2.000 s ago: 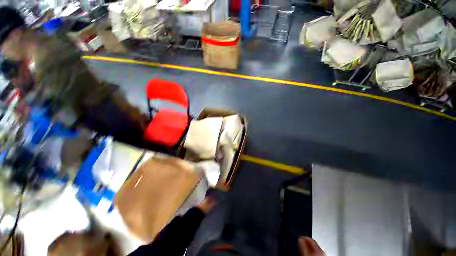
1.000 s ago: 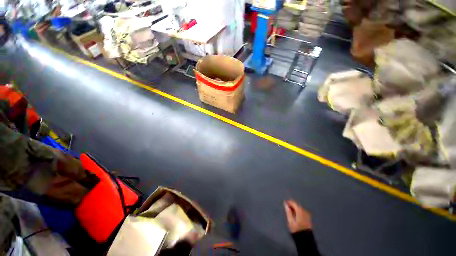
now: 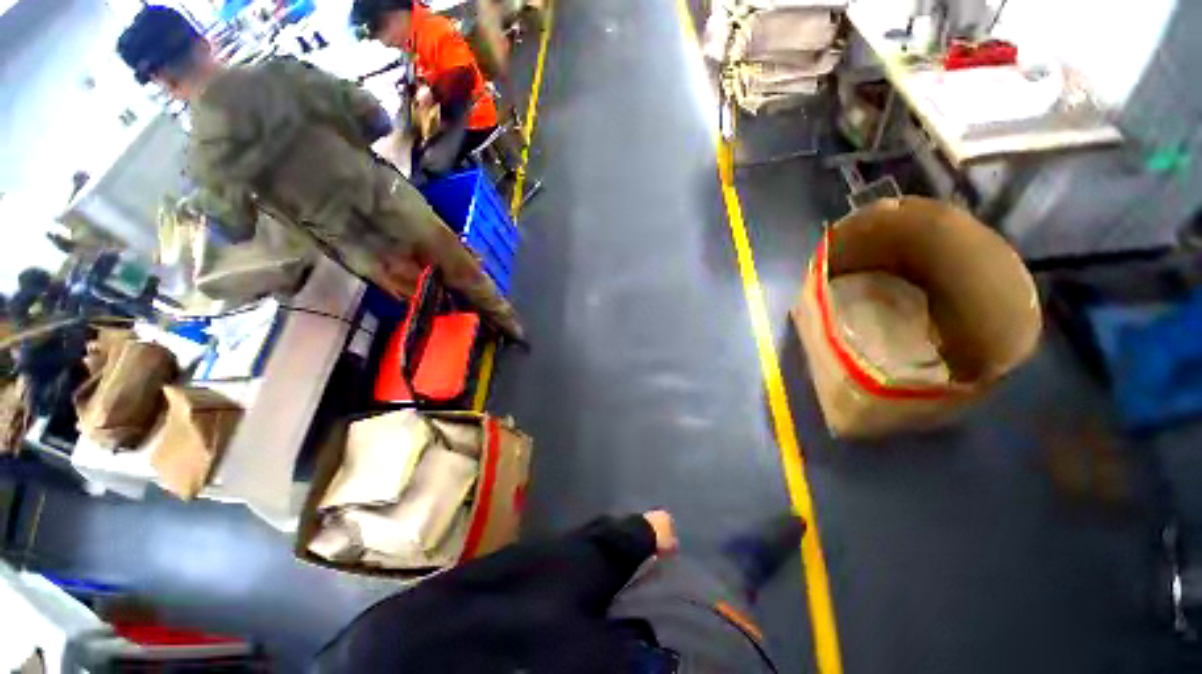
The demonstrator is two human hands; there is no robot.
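My left hand (image 3: pixel 663 531), in a dark sleeve, is at lower centre over the grey floor. It is small and partly hidden by the sleeve, so its fingers and any grip are unclear. My right hand is not in view. An open cardboard carton (image 3: pixel 506 494) with a red stripe stands left of my arm, with flat tan pieces (image 3: pixel 402 481) inside it. A bigger open carton (image 3: pixel 844 382) with a red stripe stands to the right, beyond the yellow line, with a tan piece (image 3: pixel 886 323) in it.
A standing person (image 3: pixel 297 145) is at upper left by a long table (image 3: pixel 284 395) with brown bags (image 3: pixel 129 388). A red chair (image 3: pixel 442 358) and blue crate (image 3: pixel 472 217) are beside them. Another person in orange (image 3: pixel 446 73) is behind. A worktable (image 3: pixel 1002 125) stands upper right. A yellow line (image 3: pixel 771 369) crosses the floor.
The view has swung left and moved forward along the aisle. The big carton now appears larger at right. The hand seen at lower right a second ago is gone, and my left arm has come in.
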